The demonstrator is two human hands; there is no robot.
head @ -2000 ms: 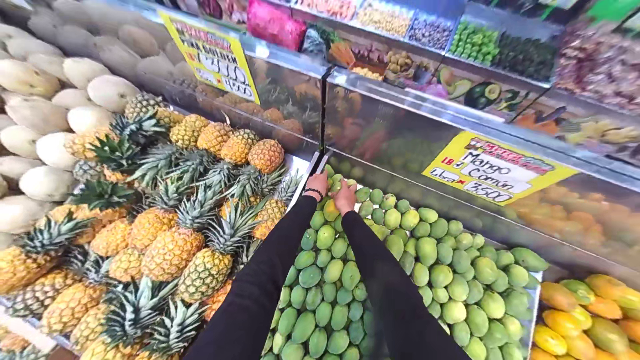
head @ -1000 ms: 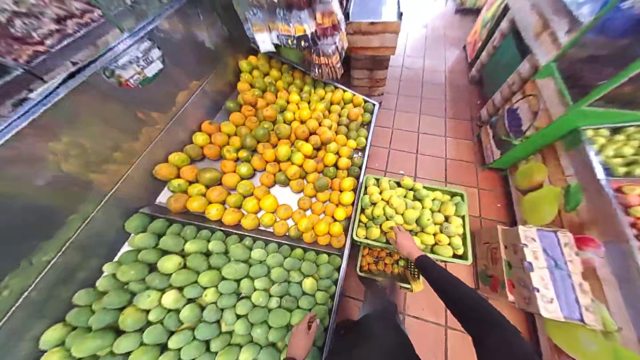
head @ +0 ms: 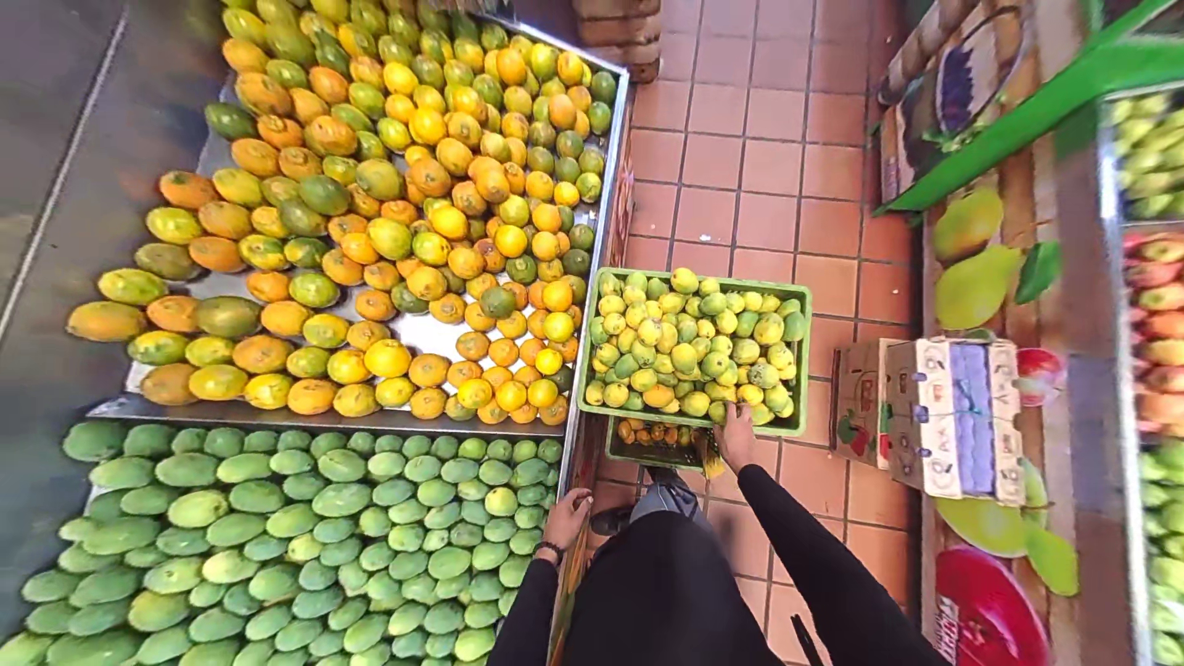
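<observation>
My right hand is at the near rim of a green plastic crate heaped with yellow-green mangoes; whether its fingers grip the rim or a mango I cannot tell. Under the near side of that crate, a second green crate with small orange fruit partly shows. My left hand, with a bracelet at the wrist, hangs by the metal edge of the display of green mangoes. Its fingers are slightly curled, and no object shows in them.
Orange and yellow papayas fill the bin at the upper left. A metal divider parts them from the green mangoes. On the tiled floor at the right stand cardboard boxes, beside a fruit stand with a green frame.
The view has swung from the pineapples and green mangoes to the aisle. My hands, close together at the display two seconds ago, are now apart, the right one at the crate.
</observation>
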